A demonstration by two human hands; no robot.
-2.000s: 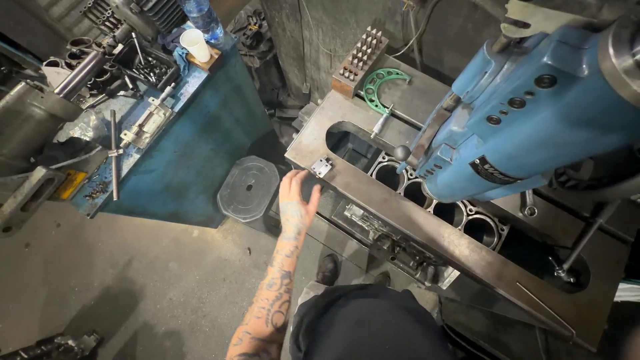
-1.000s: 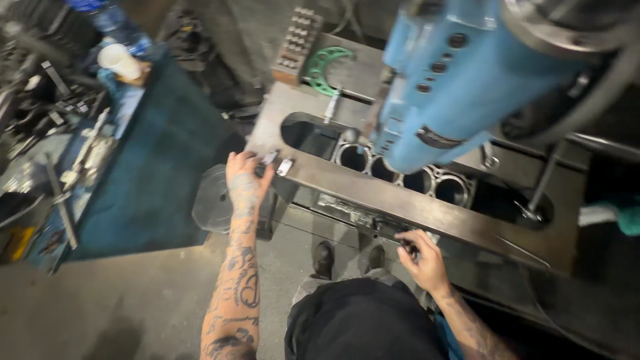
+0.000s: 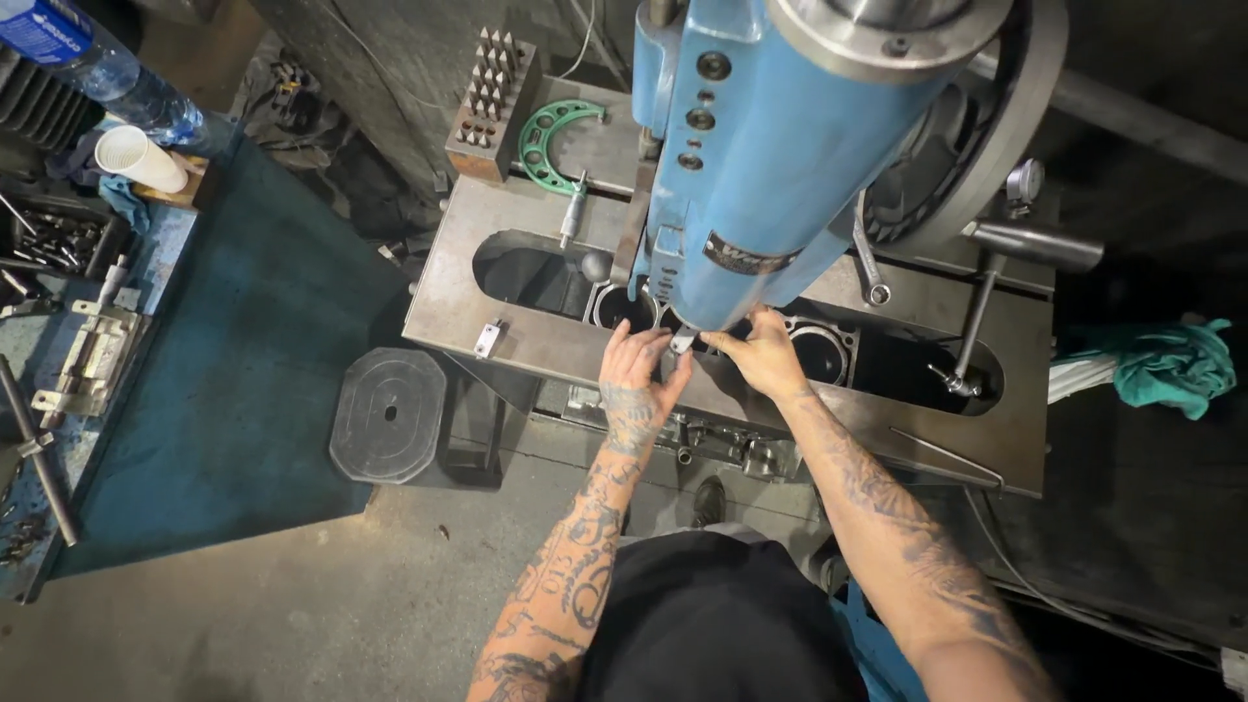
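Observation:
A small metal block (image 3: 682,341) sits between my two hands, right under the lower end of the blue boring machine head (image 3: 770,175). My left hand (image 3: 636,375) holds the block with its fingertips. From the right, my right hand (image 3: 765,353) reaches to the same spot, its thumb near the block and its other fingers partly hidden behind the machine head. Below the slotted steel table (image 3: 585,351) lies an engine block with round cylinder bores (image 3: 817,353). Another small metal piece (image 3: 488,337) lies on the table's left part.
A green outside micrometer (image 3: 549,146) and a holder of pointed tools (image 3: 487,107) stand at the table's back left. A combination wrench (image 3: 866,255), a hammer (image 3: 1033,244) and a bent rod (image 3: 946,456) lie on the right. A black stool (image 3: 390,414) is at the left beside a blue bench (image 3: 224,351).
My left hand has moved right, from the table's left end to the machine head. My right hand has come up from the table's front edge to the same place. One small piece stays on the left.

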